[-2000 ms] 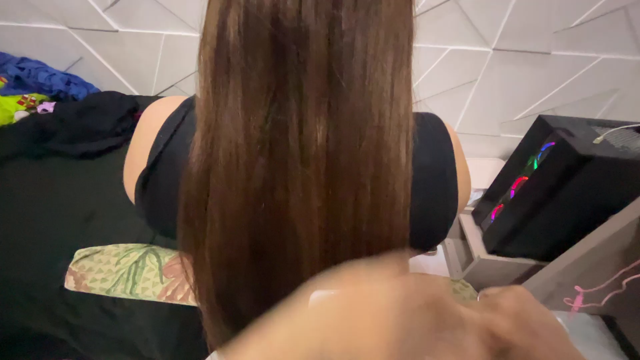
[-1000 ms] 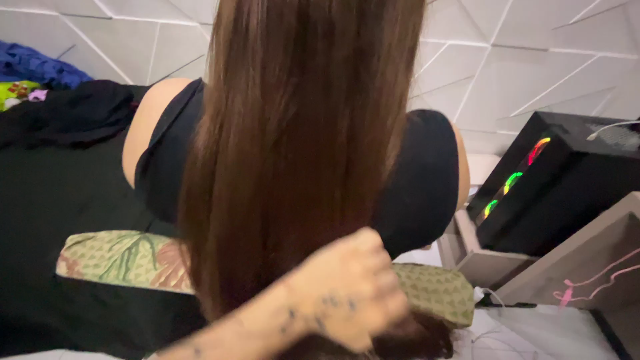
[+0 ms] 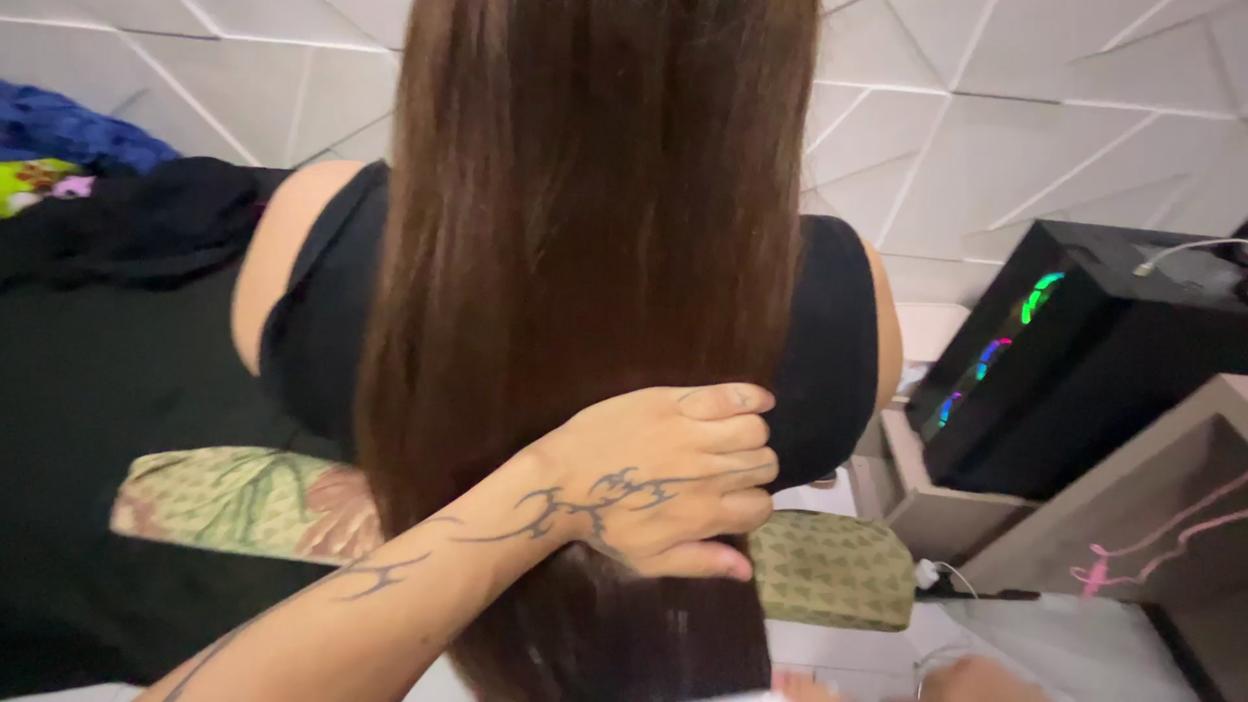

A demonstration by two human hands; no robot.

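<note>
Long, straight brown hair [image 3: 595, 214] hangs down the back of a seated person in a black top [image 3: 834, 351]. My left hand [image 3: 673, 478], tattooed on its back and forearm, reaches across from the lower left and is closed around the lower hair, its fingers curled over the right edge and its thumb lowest. Below it the gathered hair runs on to the bottom edge. Blurred and cut off at the bottom right, my right hand [image 3: 975, 680] is near the hair's lower end. A sliver of something pale shows there; what it is cannot be told.
A patterned cushion or fabric [image 3: 834, 570] passes behind the hair. Black cloth [image 3: 117, 390] and a blue cloth [image 3: 83, 127] lie left. At right stand a black computer case [image 3: 1053, 361] with coloured lights and a shelf unit [image 3: 1121, 487] with a pink cord [image 3: 1097, 575]. A textured wall [image 3: 975, 127] rises behind.
My left hand, lower and blurred over the hair one second ago, now lies a little higher across it. The hair below hangs straighter, and part of my right hand has come into view at bottom right.
</note>
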